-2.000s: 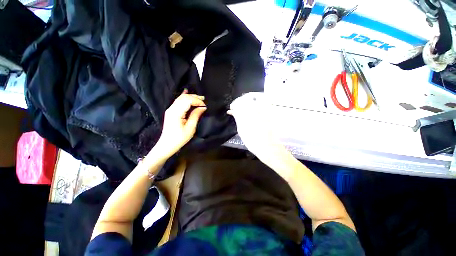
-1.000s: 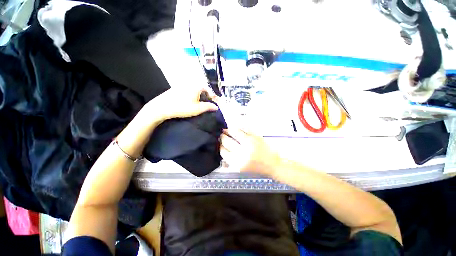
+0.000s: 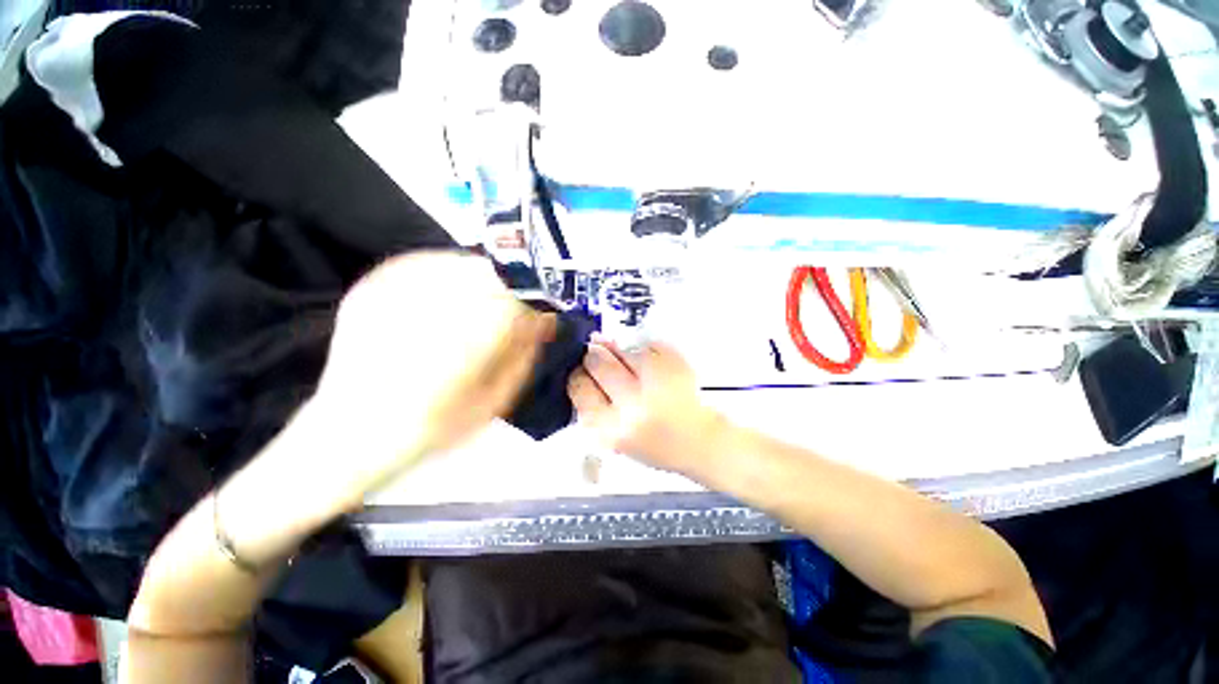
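A black garment (image 3: 201,307) lies heaped over the left of the table. A small black part of cloth (image 3: 546,398) sits at the needle area (image 3: 588,291) of the white sewing machine (image 3: 856,120). My left hand (image 3: 435,350) is blurred and lies over this cloth, its fingertips bent at the cloth by the needle; its grip is partly hidden. My right hand (image 3: 644,401) holds the right edge of the cloth between its fingers, just in front of the needle area.
Scissors with red and orange-yellow handles (image 3: 825,321) lie right of the needle. A black box or phone (image 3: 1134,385) lies at the table's right. A ruler strip (image 3: 628,525) runs along the front edge. A pink object (image 3: 51,631) is at the lower left. A pale thread bundle (image 3: 1131,267) hangs at the right.
The garment has moved left from in front of me, and its small part is now at the needle. My left hand has shifted over the cloth. The view has moved closer to the machine.
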